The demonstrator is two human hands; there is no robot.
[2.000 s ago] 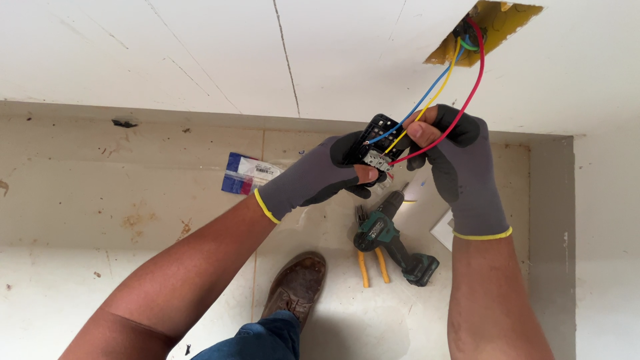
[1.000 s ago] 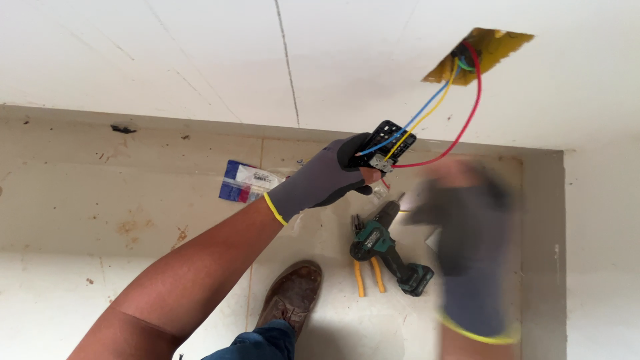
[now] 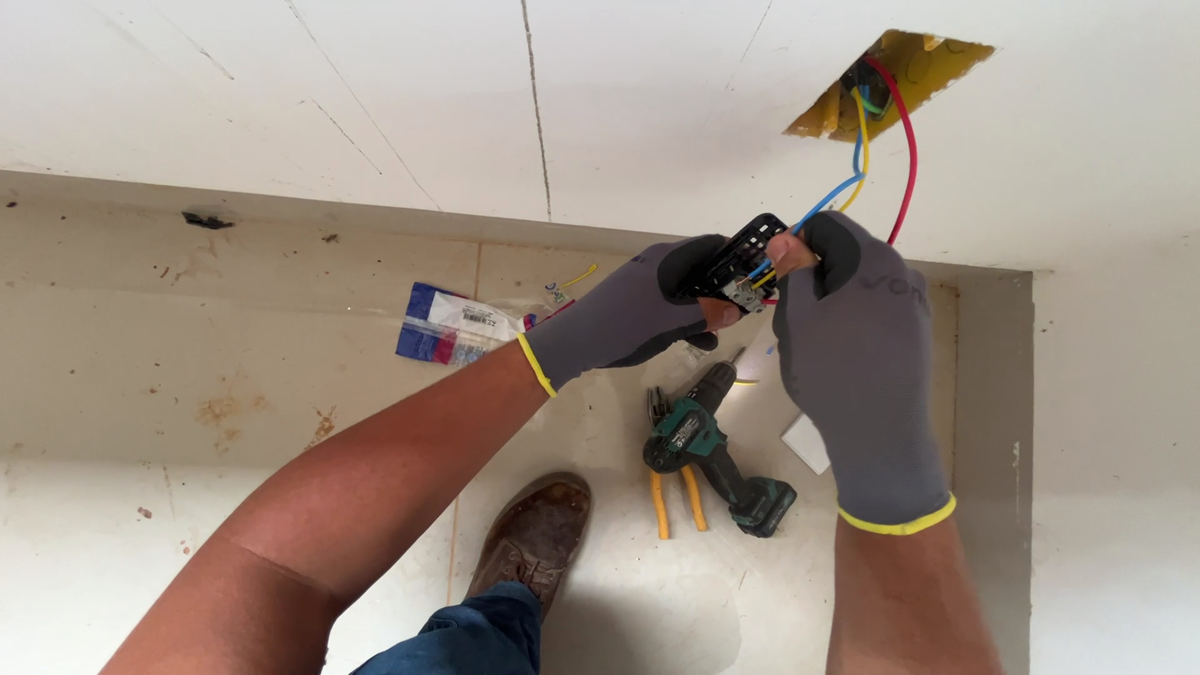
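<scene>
My left hand, in a grey glove with bare fingertips, holds a black electrical mounting frame with a pale wiring module in it. A blue wire, a yellow wire and a red wire come out of a yellow wall box. Blue and yellow ends meet the module; the red one passes behind my right hand. That hand, gloved alike, has its thumb and fingers closed on the wires close beside the frame.
Below my hands, a cordless drill lies on the tiled floor over yellow-handled pliers. A white plate is right of it, partly covered by my glove. A plastic packet lies at left. My shoe stands near the drill.
My right hand, blurred and away from the frame one second ago, is back up beside it on the wires. My left hand keeps holding the frame.
</scene>
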